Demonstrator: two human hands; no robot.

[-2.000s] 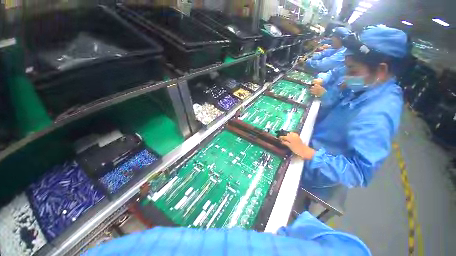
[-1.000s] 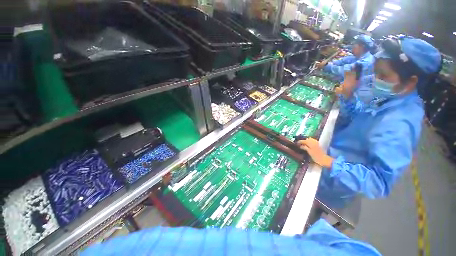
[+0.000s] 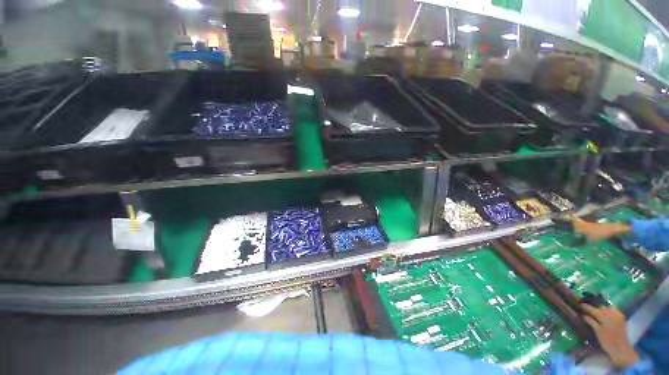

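Neither of my hands is in view. Only the light blue cloth of my smock shows along the bottom edge. Nearest in front of me, a large green circuit board with white markings and some small parts lies in a dark carrier with red-brown side bars, cut off by the bottom edge. Left of it, under the shelf, are a tray of white pieces, a tray of blue-purple cylinders and a tray of small blue components.
A metal conveyor rail runs below the trays. Black bins stand on the upper shelf. A white paper tag hangs at left. At right, a neighbour's hands are over a second board and its carrier edge.
The view has swung left and up. More bins and shelf show at left, and the neighbour's face has left the picture. The neighbour's other hand now shows near the far trays.
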